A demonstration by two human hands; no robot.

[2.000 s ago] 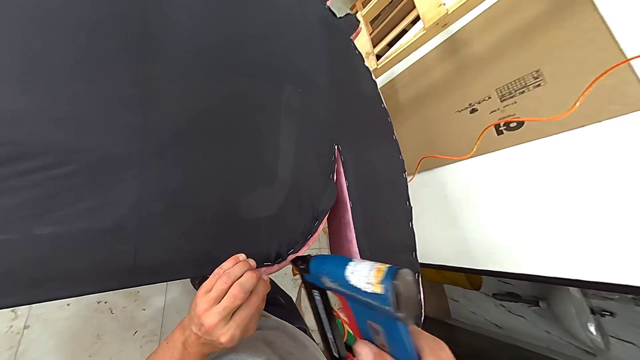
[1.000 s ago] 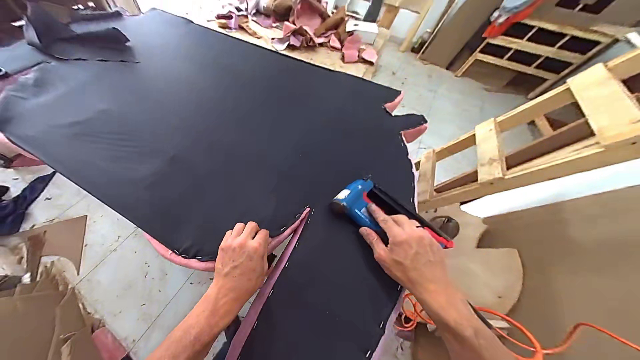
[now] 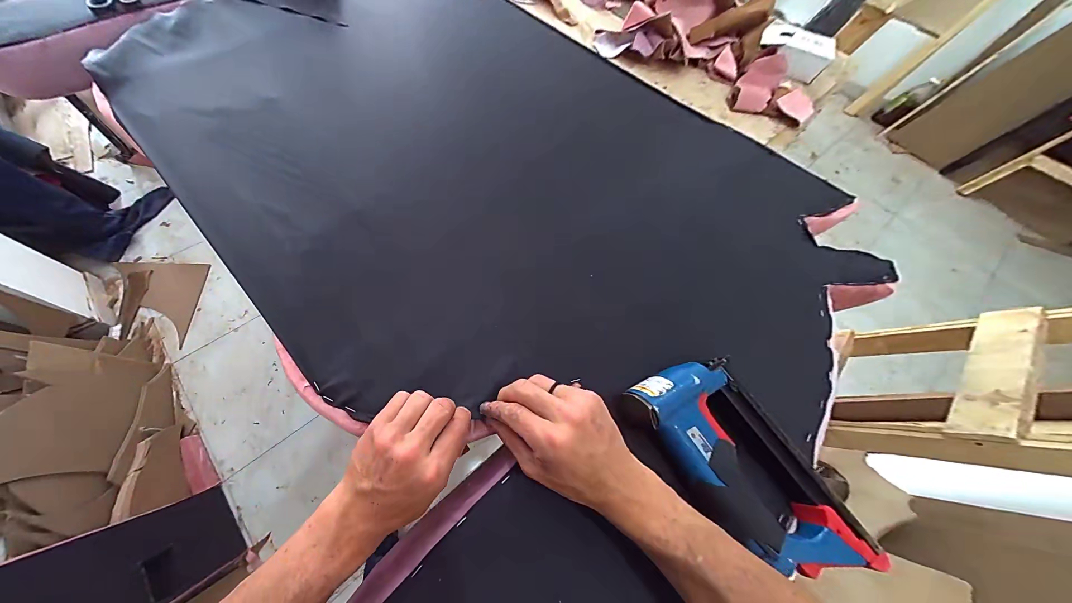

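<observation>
Black lining fabric (image 3: 469, 209) covers a large upholstered piece, with pink fabric (image 3: 314, 394) showing along its edges and staples near the rim. My left hand (image 3: 410, 448) pinches the black fabric at the near curved edge. Right beside it, my right hand (image 3: 557, 431), with a dark ring on one finger, pinches the same edge. The fingertips of both hands are hidden in part by the folded cloth. A blue and black pneumatic staple gun (image 3: 720, 452) with red parts lies on the black fabric to the right of my right hand, touched by neither hand.
Cardboard scraps (image 3: 84, 402) are piled on the left floor. Pink fabric offcuts (image 3: 758, 79) lie on a board at the upper right. A wooden frame (image 3: 997, 373) stands close on the right. At the left edge, a person's dark-clothed leg (image 3: 67, 201) shows.
My right hand has let go of the staple gun, which now lies on the fabric, and has come to the edge beside my left hand. The view has shifted greatly.
</observation>
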